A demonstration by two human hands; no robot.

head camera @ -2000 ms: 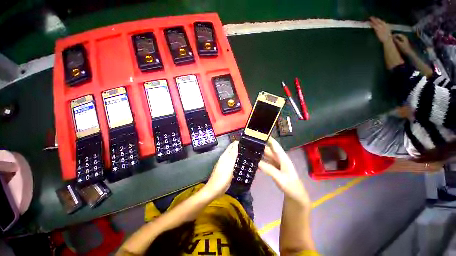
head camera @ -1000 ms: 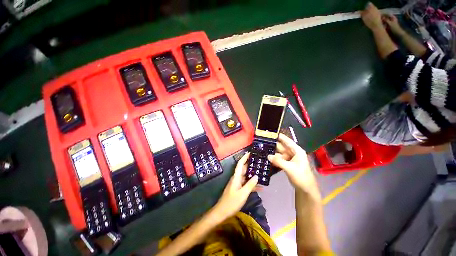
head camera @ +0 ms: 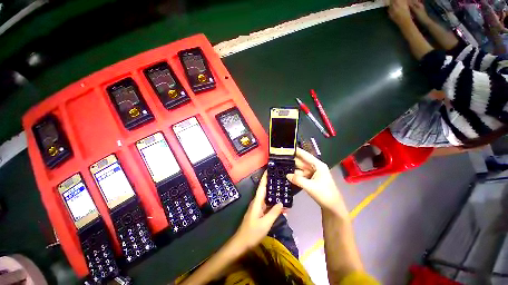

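Note:
An open flip phone [head camera: 282, 158] is held upright in front of me, its screen dark in a pale gold frame above a black keypad with white digits. My left hand [head camera: 257, 218] grips its lower left side. My right hand [head camera: 316, 181] holds its right side, with the thumb on the upper keypad. A red phone tray [head camera: 83, 119] lies to the left. Several open flip phones with lit screens [head camera: 159, 156] rest along its near row. Several closed flip phones [head camera: 129, 102] lie in the far row, and another closed one [head camera: 237, 129] is in the near right pocket.
Two slim red pens [head camera: 323, 113] lie right of the held phone on the dark green bench [head camera: 356, 72]. Small dark pieces lie partly behind my right hand. A person in a striped top [head camera: 473, 89] sits at right on a red stool [head camera: 390, 156]. A pink round object [head camera: 22, 273] is at lower left.
The held phone has turned from tilted to upright, its screen still dark. My right thumb has come onto the keypad. The view has shifted, with the tray now lower and further left.

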